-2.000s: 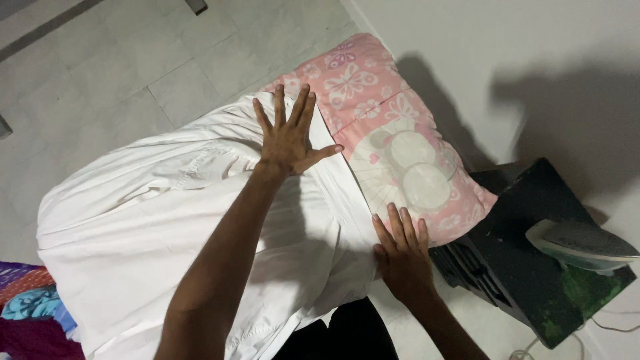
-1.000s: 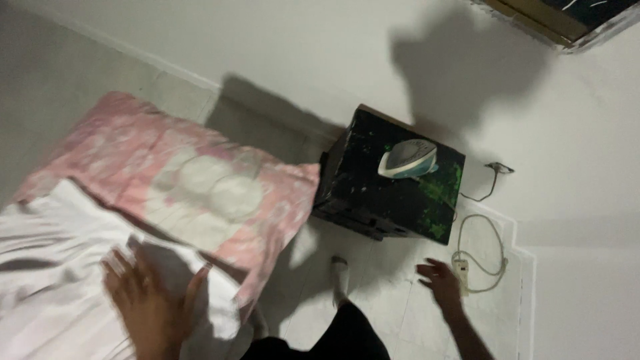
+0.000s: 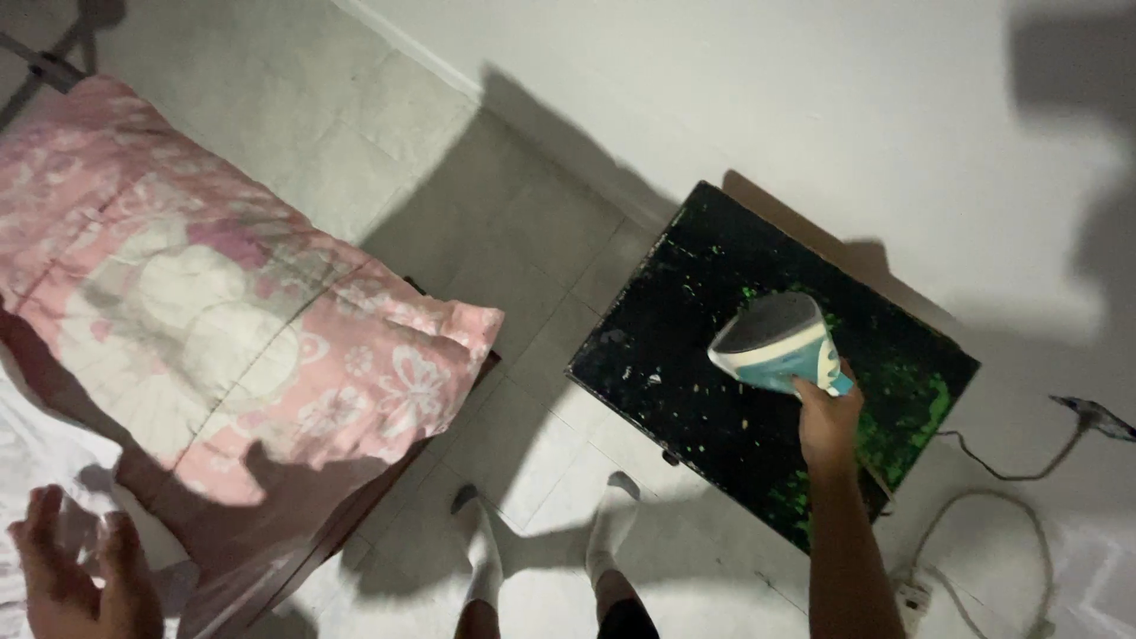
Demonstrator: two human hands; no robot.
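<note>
My right hand (image 3: 830, 417) grips the handle end of a teal and white clothes iron (image 3: 781, 351) over the black, green-stained top of a box-like stand (image 3: 674, 355). The iron's grey soleplate faces up and away from me. At the lower left, my left hand (image 3: 84, 568) has its fingers apart, over or beside a white cloth (image 3: 53, 435); whether it touches the cloth I cannot tell. That cloth lies on the near left part of a pink padded cover (image 3: 355, 355) with butterfly and flower prints, spread on an ironing surface.
Beside the stand, a pale cable (image 3: 1003, 493) loops on the tiled floor (image 3: 532, 435) near a socket block (image 3: 912, 596). A dark cord runs to a wall fitting (image 3: 1096, 417). My feet are between the padded surface and the stand. A wall rises behind.
My right hand has gone from the padded cover to the iron and taken hold of it. My left hand has lifted its fingers from the white cloth. The view has swung right.
</note>
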